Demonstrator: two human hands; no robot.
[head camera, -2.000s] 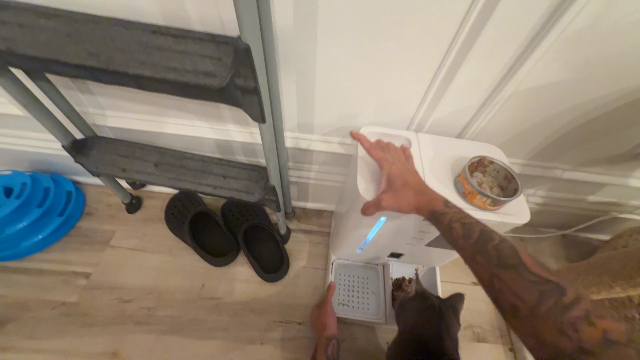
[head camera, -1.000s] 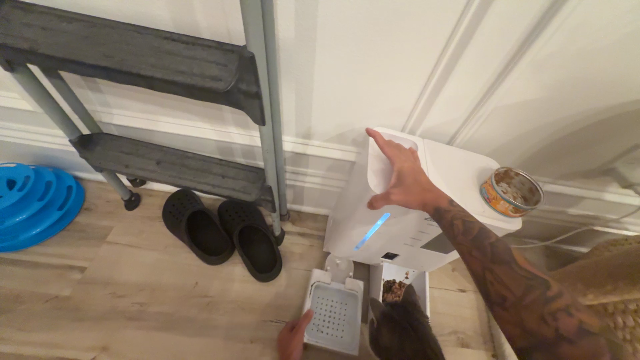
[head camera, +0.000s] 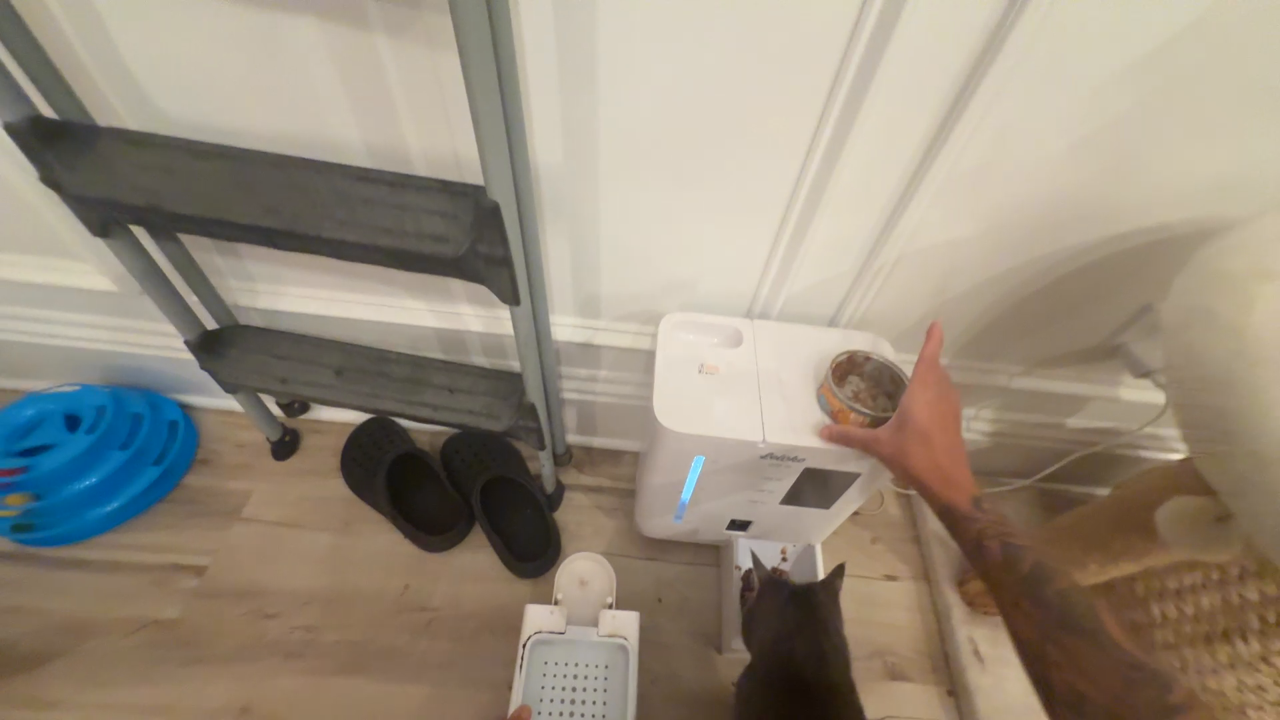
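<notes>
My right hand (head camera: 915, 420) is spread at the right side of an opened food can (head camera: 862, 388), its thumb by the can's front; whether it grips cannot be told. The can stands on top of a white automatic pet feeder and water dispenser (head camera: 700, 400) with a lit blue strip. Only a fingertip of my left hand (head camera: 520, 713) shows, at the left edge of a white detached water tray (head camera: 577, 675) with a perforated insert, low in the view. A dark cat (head camera: 798, 650) has its head at the feeder's food tray (head camera: 731, 610), which holds food.
A step ladder (head camera: 360, 375) stands against the white wall at left, with black clogs (head camera: 500, 505) by its feet. A blue tiered cat toy (head camera: 95, 465) lies far left. At right are a white cord (head camera: 1080, 455) and a woven scratcher (head camera: 1200, 620).
My right hand has moved from the feeder's top left to the can. The water tray, attached at first, has come away from the feeder and moved farther out with my left hand.
</notes>
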